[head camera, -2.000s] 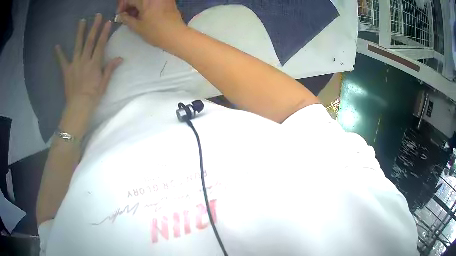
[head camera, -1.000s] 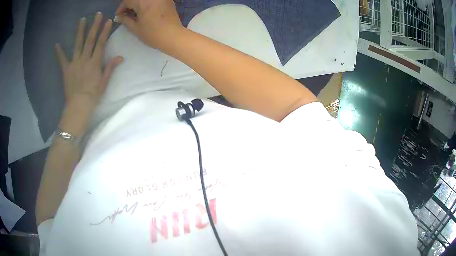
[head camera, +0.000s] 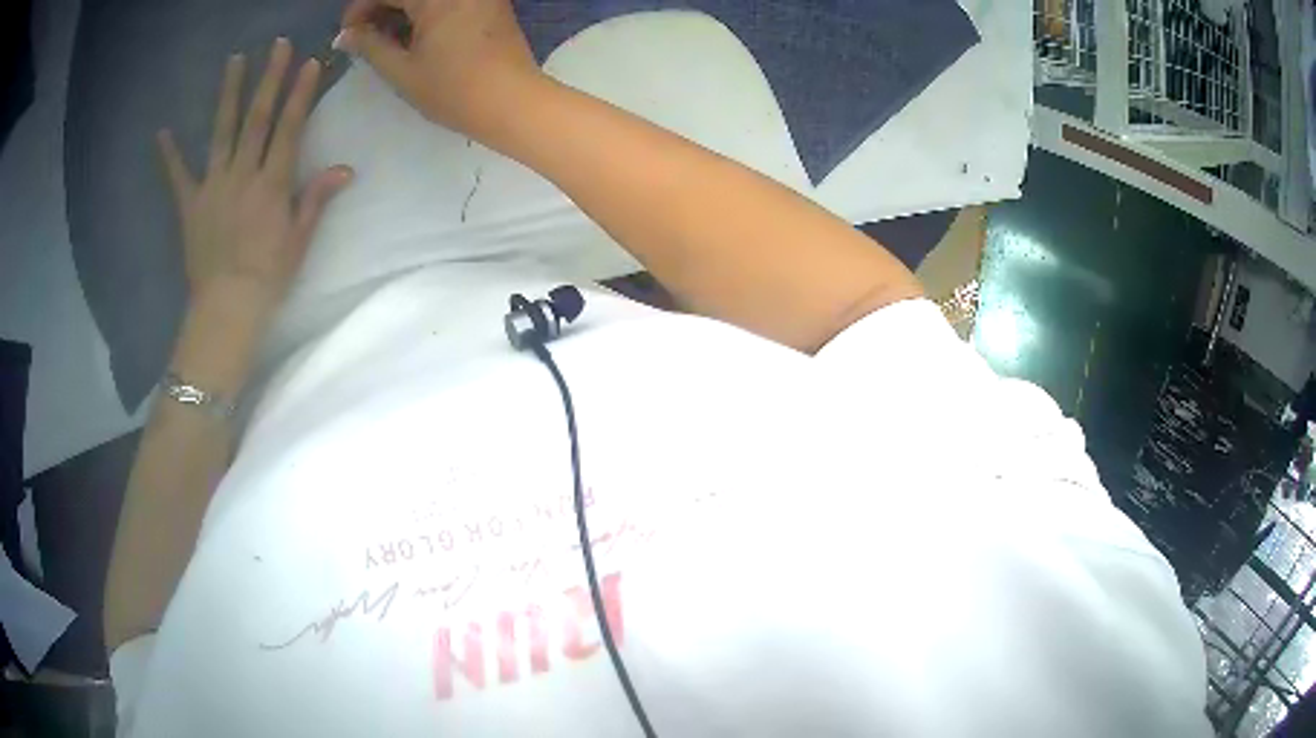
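Note:
A dark grey-blue cut fabric panel (head camera: 866, 87) lies on white paper (head camera: 931, 180), with curved cutouts showing white inside. My left hand (head camera: 243, 202) lies flat on the fabric at the left, fingers spread and holding nothing. My right hand (head camera: 440, 58) is at the top edge of the view, fingertips pinched at the fabric's curved edge, just right of my left fingertips. Something tiny and pale shows at the right fingertips; I cannot tell whether it is a tool or a nail. A short dark thread (head camera: 471, 193) lies on the white surface.
White sheet pieces and dark cloth hang at the far left (head camera: 32, 613). Brown cardboard (head camera: 953, 267) shows under the table's right edge. Green floor (head camera: 1061, 289), a white wire rack (head camera: 1155, 65) and dark clutter are at the right.
My right fingertips have shifted slightly up and to the right along the fabric edge. My left hand has stayed in place.

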